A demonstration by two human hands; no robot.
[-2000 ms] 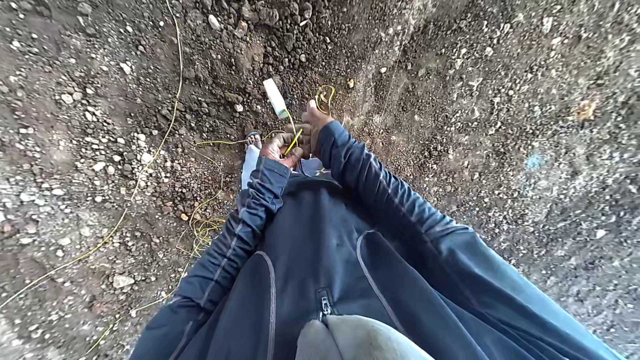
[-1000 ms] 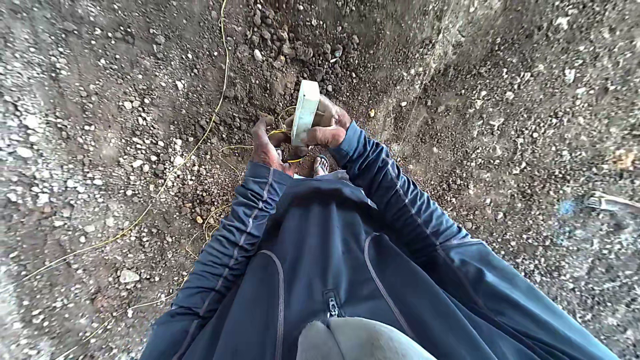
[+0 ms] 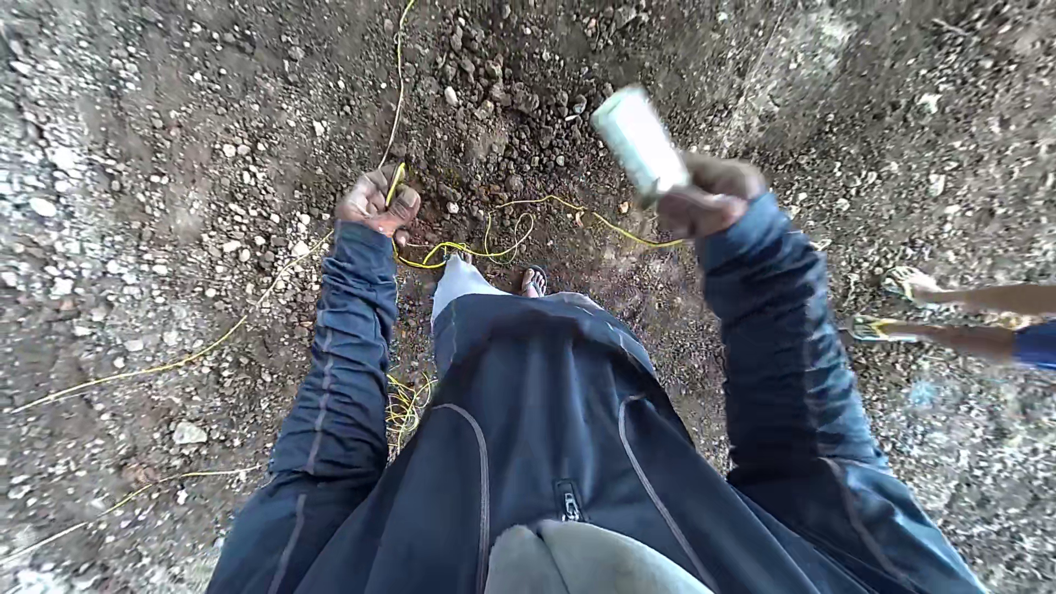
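Observation:
My left hand [image 3: 379, 203] is closed on a yellow cord [image 3: 396, 183], a short bight of which stands up between thumb and fingers. To the right, my right hand [image 3: 711, 198] grips the lower end of a pale, whitish-green block-like object [image 3: 640, 140], blurred and tilted up to the left. A loose length of the yellow cord [image 3: 551, 198] curves in loops between my two hands, low over the ground in front of my feet. Whether my right hand also pinches the cord is hidden by its fingers.
Stony soil surrounds me. Yellow cord runs over the ground at the left [image 3: 206, 351], with a tangled heap [image 3: 408, 408] beside my left side. A sandalled foot [image 3: 534, 281] shows below the hands. Another person's legs [image 3: 973, 313] stand at the right edge.
My hands were close together and are now wide apart, the left moved left and the right moved right with the pale object. Another person's legs have come into view at the right.

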